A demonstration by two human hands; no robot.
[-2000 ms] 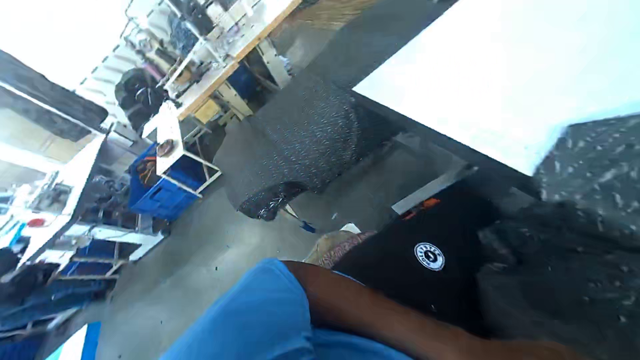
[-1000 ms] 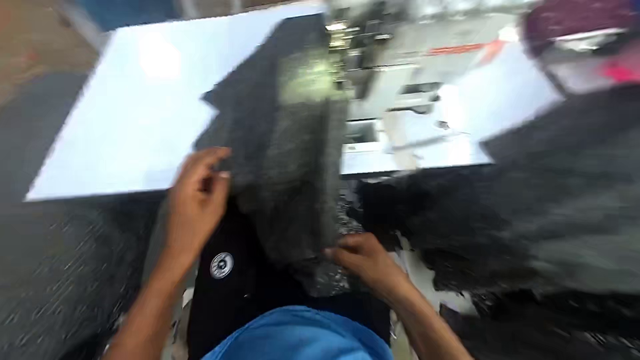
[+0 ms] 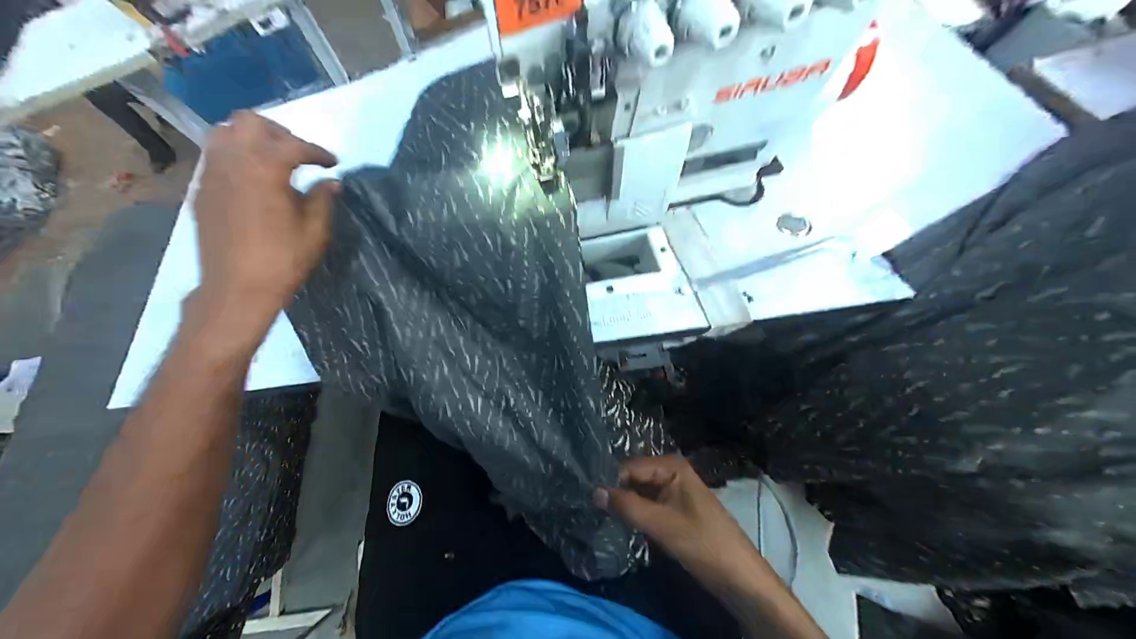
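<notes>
A dark grey fabric piece with light flecks (image 3: 479,328) lies over the white table edge and hangs toward my lap. Its right edge runs under the presser foot (image 3: 546,164) of a white Siruba overlock sewing machine (image 3: 737,89), whose lamp lights the cloth. My left hand (image 3: 262,209) is at the fabric's upper left edge, thumb and fingers apart; whether it pinches the cloth is unclear. Near the lower right edge, my right hand (image 3: 666,506) pinches the fabric between thumb and fingers.
More dark flecked fabric (image 3: 958,373) is heaped on the right, over the white table (image 3: 958,98). Another dark piece (image 3: 257,497) hangs below the table at left. Behind at the upper left are a blue bin (image 3: 244,75) and another table (image 3: 80,53).
The view has swung from the room to the sewing machine and moved closer to it. My left hand has moved up along the fabric's left side since a second ago. The right hand still pinches the lower edge.
</notes>
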